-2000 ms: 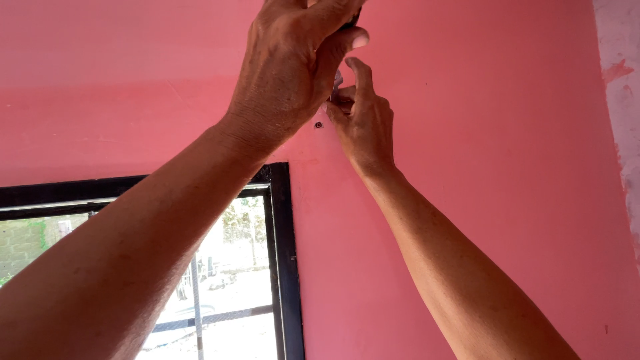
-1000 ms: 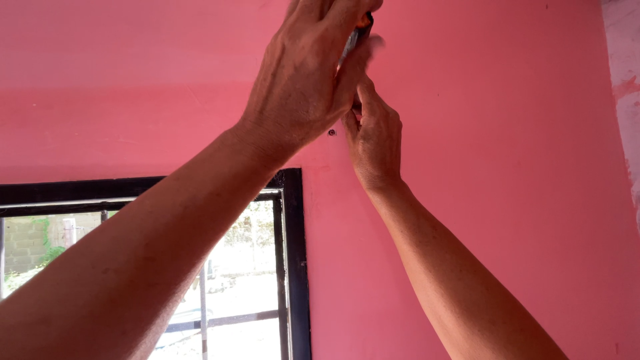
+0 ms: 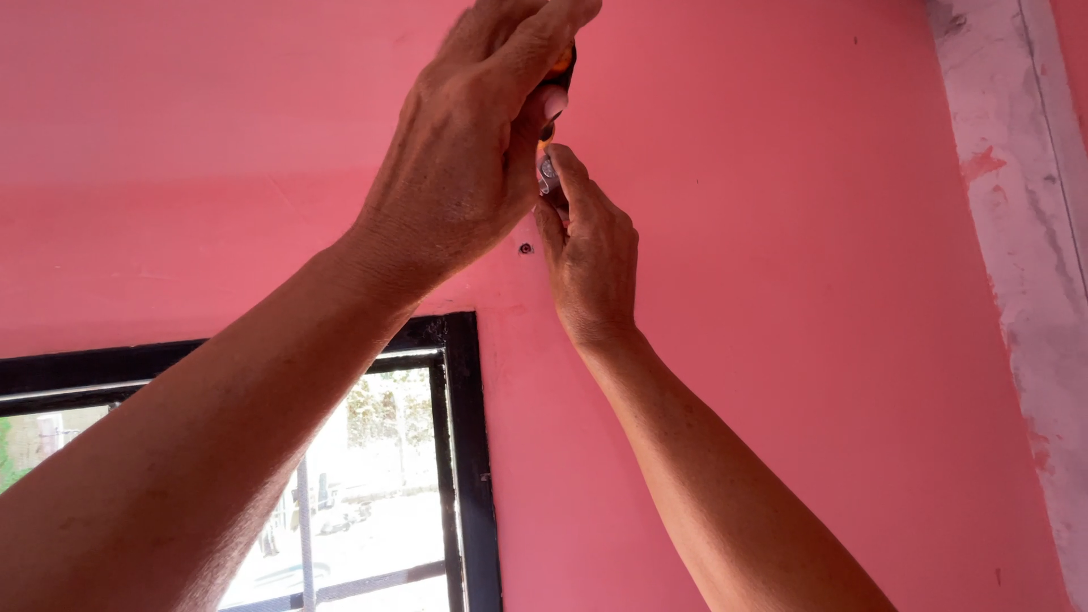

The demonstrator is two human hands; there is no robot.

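Observation:
My left hand is raised high against the pink wall, its fingers around an orange and black tool handle that it partly hides; the kind of tool cannot be told for certain. Just below the handle, my right hand has thumb and forefinger at a small metal piece, which lies close to the wall. My right hand's other fingers are mostly hidden. Under the two hands, a small dark hole with a round fitting shows in the wall.
A black window frame with bars and bright glass stands at lower left, behind my left forearm. The pink wall fills the middle and right. An unpainted, patchy grey-white strip runs down the far right.
My left hand's fingers and thumb have shifted about the handle, and more of its orange part shows. The small metal piece, covered one second ago, is visible at my right fingertips.

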